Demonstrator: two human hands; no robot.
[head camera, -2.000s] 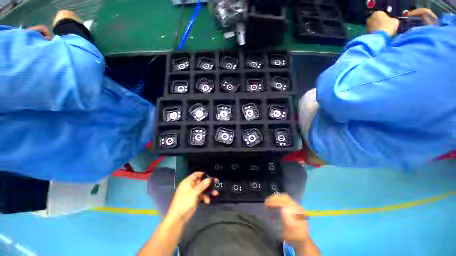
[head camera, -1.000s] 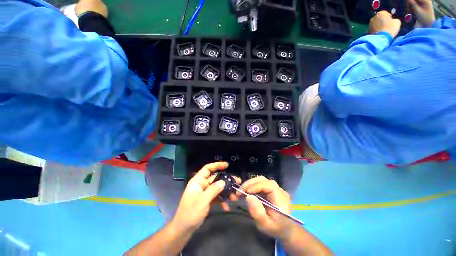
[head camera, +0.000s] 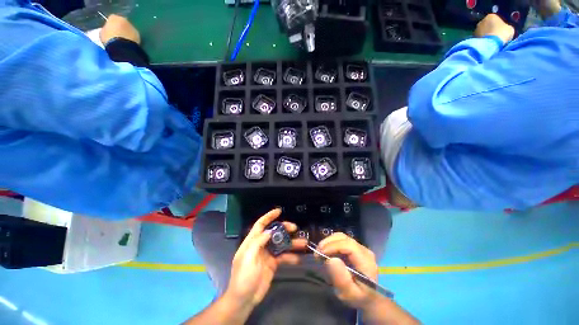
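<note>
A small black camera unit (head camera: 278, 238) with a pale ring on its face is held in the fingers of my left hand (head camera: 251, 266), above my lap. My right hand (head camera: 349, 266) holds thin silvery tweezers (head camera: 355, 273) like a pencil, tip pointing up and left towards the unit, a little apart from it. A dark lap tray (head camera: 343, 219) with several units lies just behind the hands and is partly hidden by them.
Two overlapping black foam trays (head camera: 290, 185) with one unit in each pocket lie ahead. People in blue smocks sit close at left (head camera: 82, 120) and right (head camera: 489, 120). The green bench (head camera: 184, 32) holds a blue strip and dark boxes. A white box (head camera: 95, 241) stands at lower left.
A unit is now in my left hand and tweezers are in my right. Since one second ago, the tweezer tip has moved off the unit, whose face is turned more upward.
</note>
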